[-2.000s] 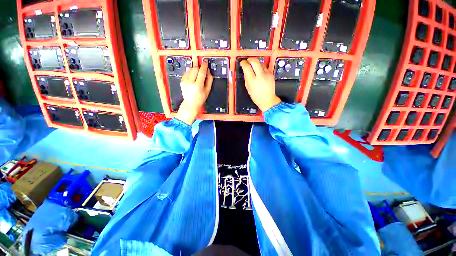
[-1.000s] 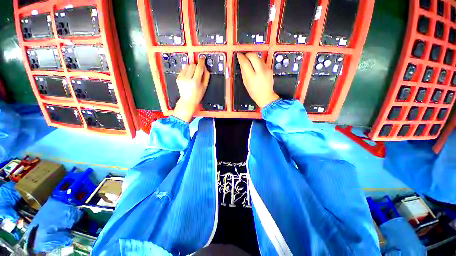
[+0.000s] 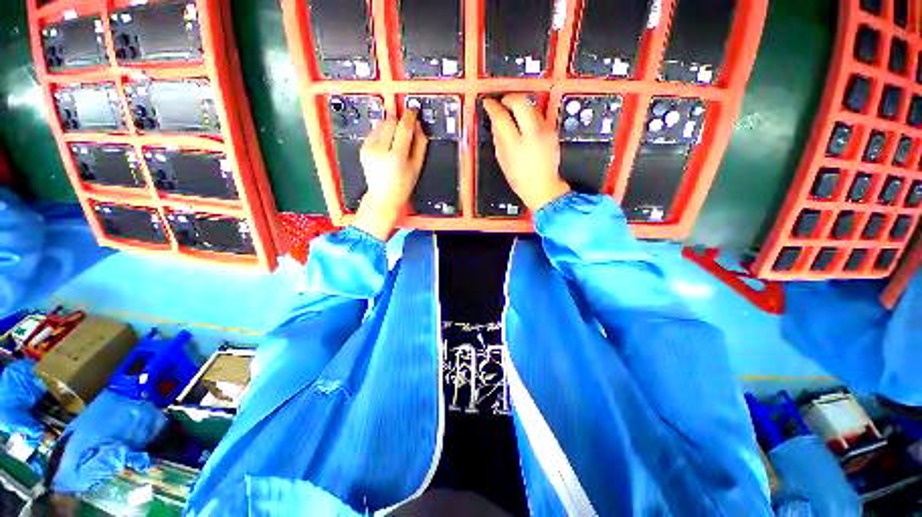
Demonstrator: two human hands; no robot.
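Observation:
An orange-red foam tray [image 3: 404, 87] lies in front of me with black phone back housings in two rows of five pockets. My left hand [image 3: 394, 157] is bare, its fingertips at the camera end of the second near-row housing [image 3: 437, 182]. My right hand [image 3: 524, 146] is bare, its fingertips at the camera end of the middle near-row housing [image 3: 494, 192], partly covering it. Both housings lie in their pockets. Whether my fingers press or grip them cannot be told.
A stacked phone tray [image 3: 253, 192] stands at left. A small-part tray [image 3: 799, 192] with small black square parts is at right. Dark green bench surface [image 3: 773, 111] shows between trays. Red item [image 3: 733, 283], boxes and blue stools [image 3: 152, 366] are below.
The trays appear slightly higher in the picture. My hands stay over the same two housings; the fingers have shifted only slightly.

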